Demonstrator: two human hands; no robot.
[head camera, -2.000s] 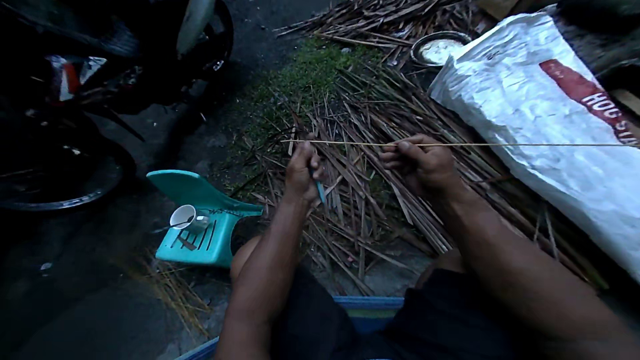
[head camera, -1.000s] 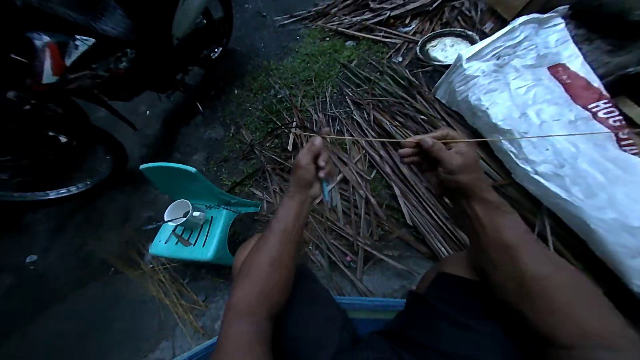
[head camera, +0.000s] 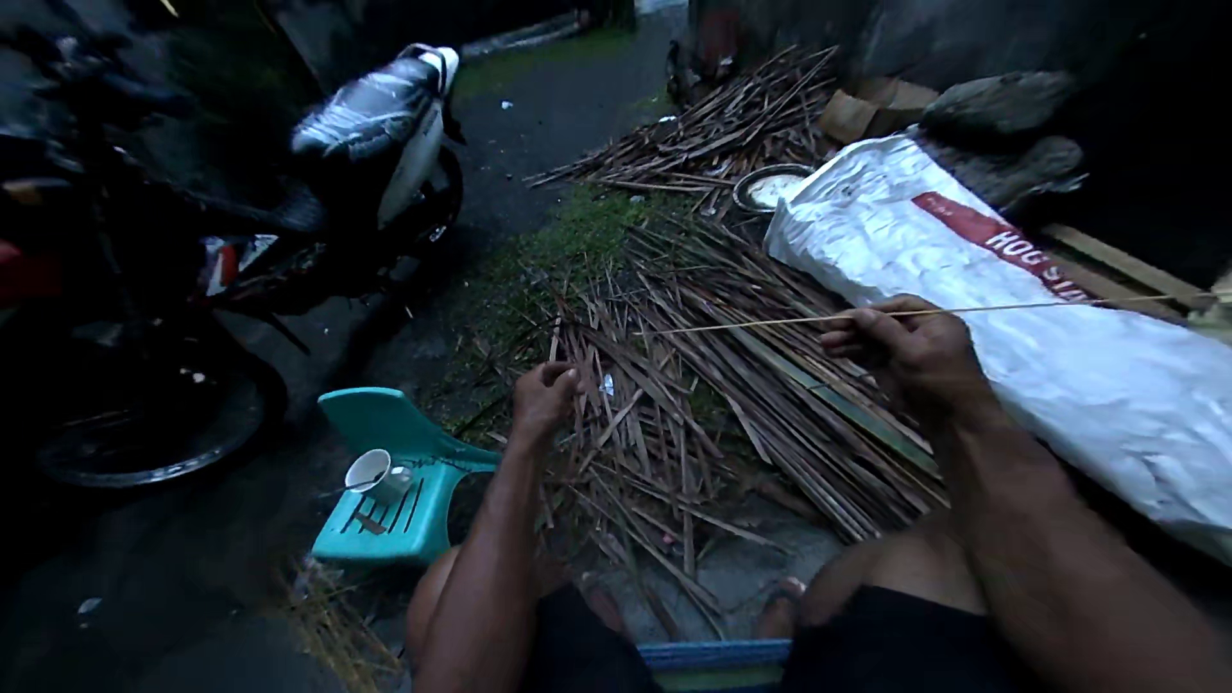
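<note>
My right hand (head camera: 910, 351) pinches a long, thin pale stick (head camera: 760, 321), which looks like a palm leaf midrib. One end of it points left and its other end runs off to the right above the white sack. To the left, lower than the stick and apart from it, is my left hand (head camera: 546, 399), its fingers curled with thumb and forefinger close together; whether it holds anything is hidden. Dry brown leaf strips (head camera: 635, 414) lie in a loose heap below both hands, with longer strips (head camera: 799, 385) beneath my right hand.
A teal plastic chair (head camera: 385, 525) at left carries a white cup (head camera: 369, 471). Motorcycles (head camera: 366, 144) stand beyond. A white woven sack (head camera: 1088, 385) lies at right, near a round basin (head camera: 773, 189). Another leaf heap (head camera: 731, 135) and a cardboard box (head camera: 871, 108) are farther back.
My left hand has come away from the stick, which it was at in the earlier frames. The small teal object seen at that hand before no longer shows. The view has tilted up.
</note>
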